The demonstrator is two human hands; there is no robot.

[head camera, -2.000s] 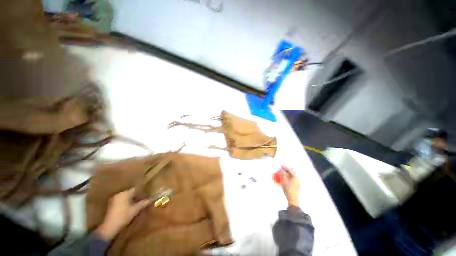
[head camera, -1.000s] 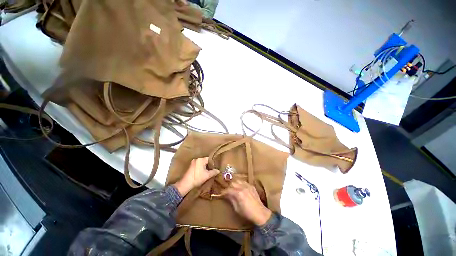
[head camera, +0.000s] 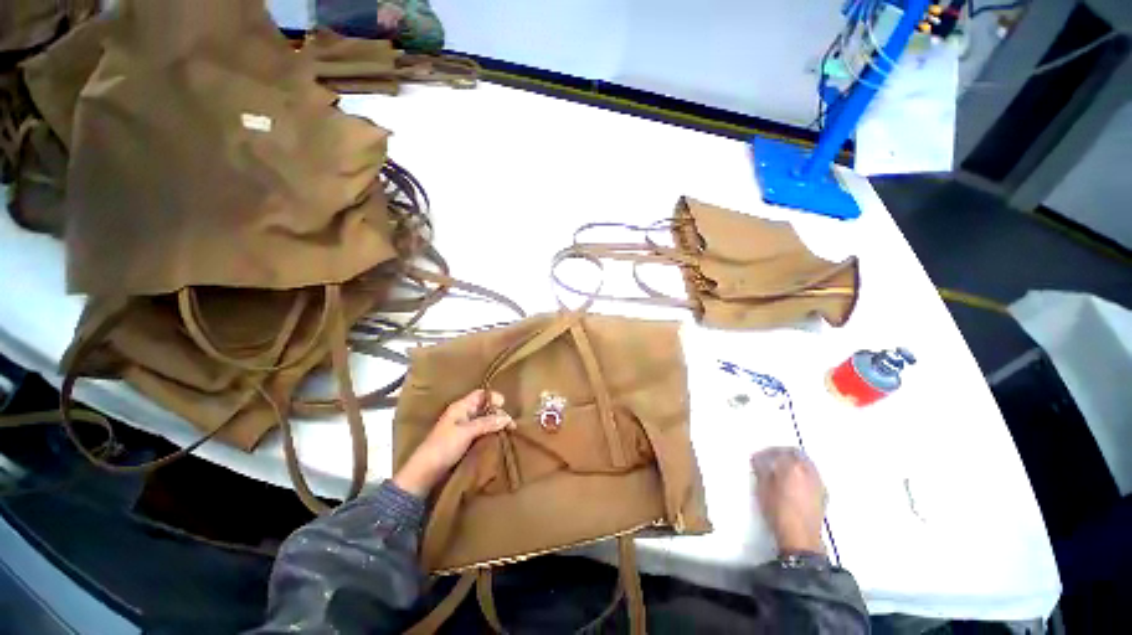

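A brown bag (head camera: 571, 496) lies in front of me on the white table, its zip edge toward me and its straps looped over it. A shiny metal fitting (head camera: 550, 411) sits on its front panel. My left hand (head camera: 457, 434) grips the bag's strap and fabric left of the fitting. My right hand (head camera: 791, 494) is on the table right of the bag, blurred, beside a black cord (head camera: 798, 428); whether it holds anything cannot be told. A small dark tool (head camera: 752, 376) lies above it. A red bottle (head camera: 869, 376) with a grey top stands to the right.
A large pile of brown bags (head camera: 224, 161) with hanging straps stands at the left. A smaller brown bag (head camera: 770, 267) lies beyond the tool. A blue stand (head camera: 807, 179) with hoses is at the back right. A person's sleeve (head camera: 416, 22) shows across the white table (head camera: 981, 496).
My right hand has left the bag and moved right onto the table. My left hand stays at the strap. The view has shifted, and the bag's front now lies flatter.
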